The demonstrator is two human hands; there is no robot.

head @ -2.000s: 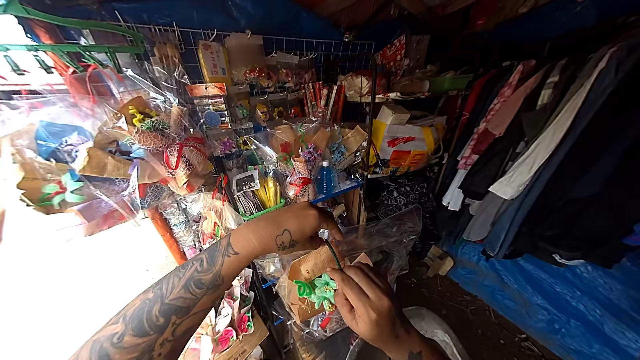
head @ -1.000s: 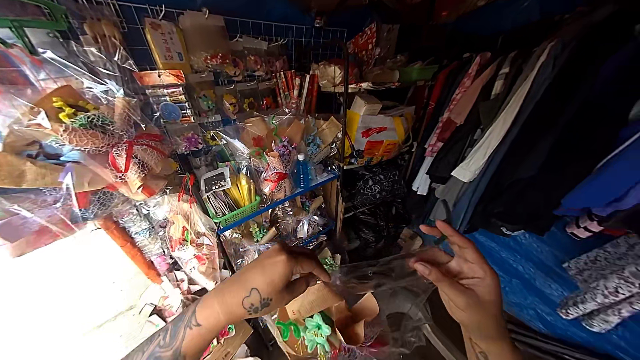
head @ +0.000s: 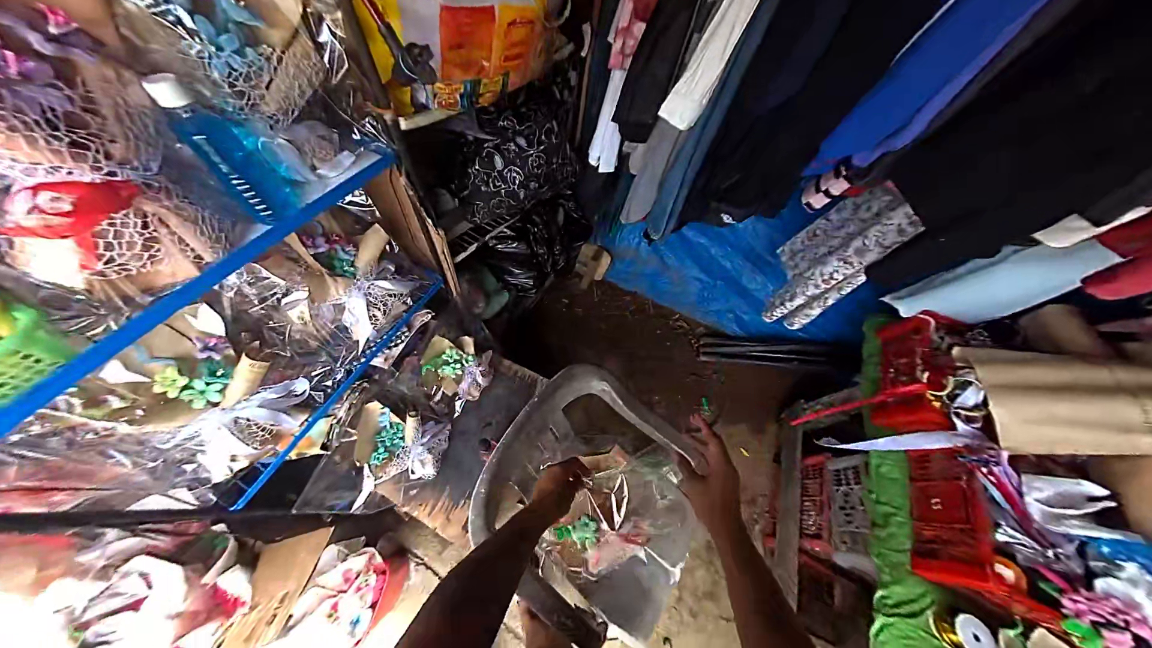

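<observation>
My left hand (head: 560, 486) has its fingers closed on the clear plastic wrap of a small bouquet, at the bouquet's upper left. The wrapped bouquet (head: 580, 531), with green and pink flowers, lies over the seat of a grey plastic chair (head: 603, 382). At the right edge of the chair back is my right hand (head: 706, 468), its thumb and forefinger raised near a small green piece (head: 706, 407). Whether those fingers hold the piece is unclear. Blur hides the details of the wrap between the hands.
Blue-edged shelves (head: 216, 279) with wrapped bouquets and a blue bottle (head: 236, 153) stand on the left. Clothes (head: 720, 63) hang above a blue tarp (head: 711, 265). Red baskets (head: 954, 513) with ribbons stand at right, near another person's forearm (head: 1066, 328).
The view has swung down and right, bringing the chair and baskets into sight. Two seconds ago both hands were together at the bouquet; my right hand is now apart from it, at the chair's edge.
</observation>
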